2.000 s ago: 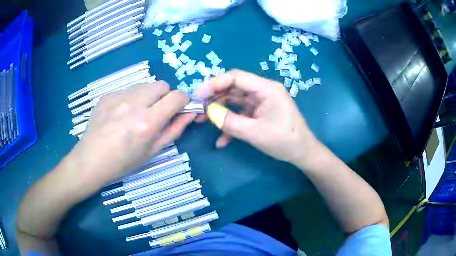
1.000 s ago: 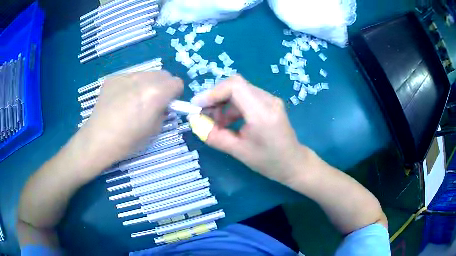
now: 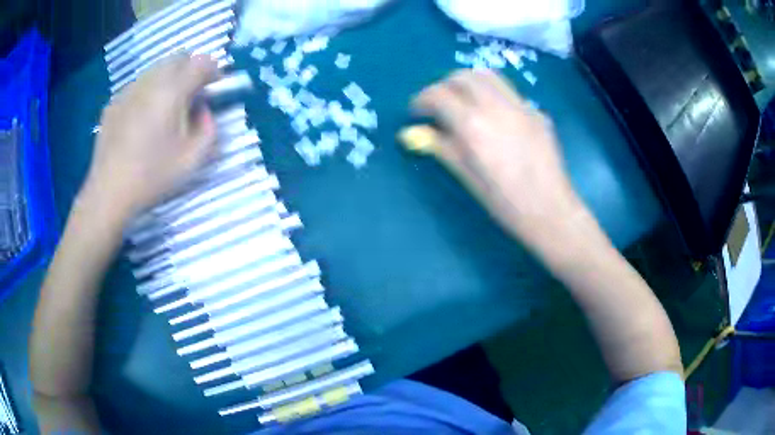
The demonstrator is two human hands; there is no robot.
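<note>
Silver-white rod assemblies (image 3: 246,255) lie side by side in a long row, thinner stubs to the left. My left hand (image 3: 157,127), blurred, is over the upper part of the row. It is closed on a rod assembly (image 3: 229,88), whose thick end sticks out right of the fingers. My right hand (image 3: 497,140), blurred, is at the right pile of milky plastic pieces (image 3: 489,56) and covers its lower part. Its thumb has a yellow band (image 3: 419,138). Whether its fingertips hold a piece cannot be told. Another pile of milky pieces (image 3: 319,110) lies between my hands.
Two bulging whitish bags (image 3: 306,17) are at the far edge, behind the piles. A blue tray (image 3: 38,170) with thin rods is at the left edge. A black tray (image 3: 680,110) is at the right. A yellowish support strip (image 3: 297,408) shows under the row's near end.
My hands have moved apart: the left up and left over the row with the rod, the right up and right to the right pile. The gap in the row no longer shows.
</note>
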